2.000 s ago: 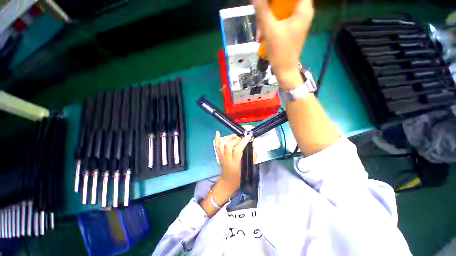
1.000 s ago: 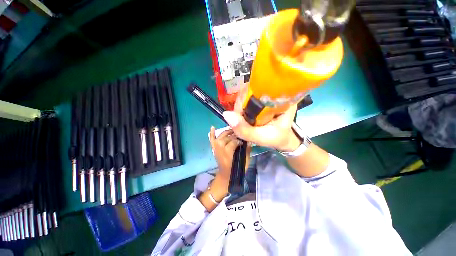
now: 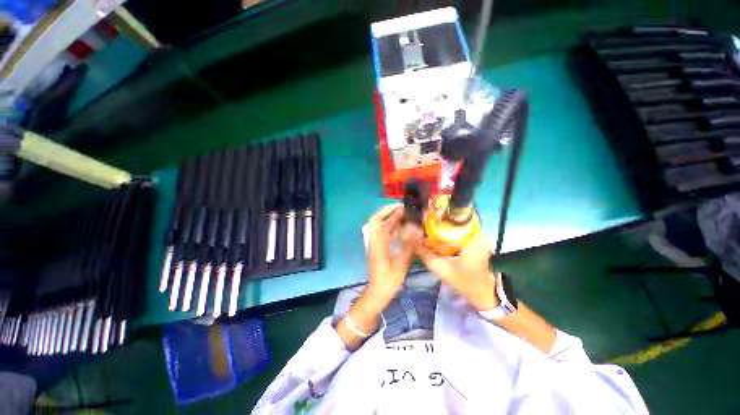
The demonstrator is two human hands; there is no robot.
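The orange electric screwdriver (image 3: 452,231) is in my right hand (image 3: 466,271), upright near the bench's front edge, with its black cable rising above it. My left hand (image 3: 389,251) is beside it with fingers bent around the black tripod assembly (image 3: 414,198). Only a short dark part of the assembly shows above my fingers. Its hub and the screwdriver's tip are hidden by my hands and the orange body. The hands are slightly blurred.
The white and blue screw feeder (image 3: 423,105) stands on its red base (image 3: 392,174) just beyond my hands. A foam tray (image 3: 255,259) with black units lies left, another tray (image 3: 617,121) right. More units lie far left. A blue basket (image 3: 215,361) is below the bench.
The right hand has brought the screwdriver from the feeder down to the left hand. The tripod's spread legs, seen earlier, now show only as a short dark part above the fingers.
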